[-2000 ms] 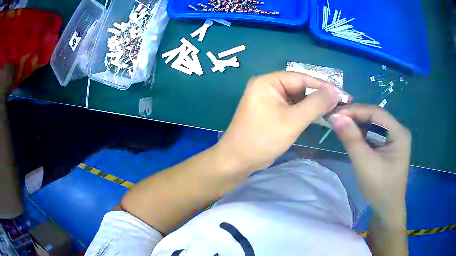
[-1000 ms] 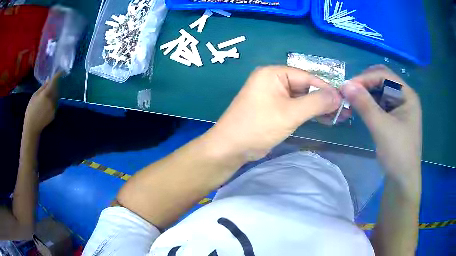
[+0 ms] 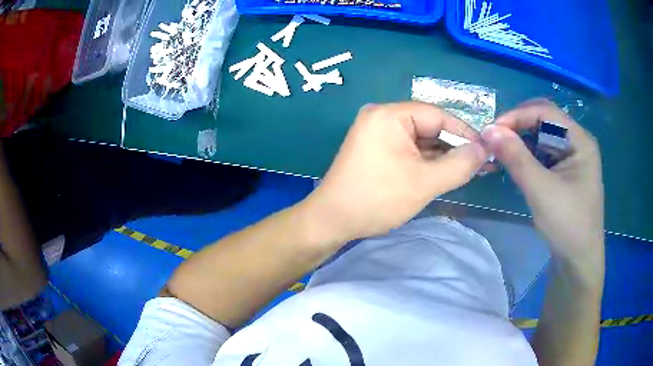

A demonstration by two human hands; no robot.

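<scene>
My left hand [image 3: 408, 164] pinches a short white strip [image 3: 452, 139] between thumb and index finger, above the bench's front edge. My right hand [image 3: 548, 161] meets it at the fingertips, thumb and index finger pressed together; what lies between them is too small to tell. A small dark and silver tool [image 3: 553, 136] is tucked in my right hand's curled fingers. A work pad with a shiny silvery top [image 3: 456, 96] lies just behind my fingertips, its lower part hidden by my hands.
A loose pile of white strips [image 3: 265, 71] lies left of centre. Further left are a full clear tub [image 3: 172, 107] and a second tub [image 3: 107, 66]. Two blue trays [image 3: 344, 13] stand at the back, the right one holding thin white sticks [image 3: 501, 32]. Small fine-leaded components [image 3: 571, 104] lie right. A person's arm [image 3: 18, 243] shows far left.
The other person's hand has left the second tub, which now stands beside the full one. The thin white stick below my fingertips no longer shows. My hands have stayed together, shifting slightly.
</scene>
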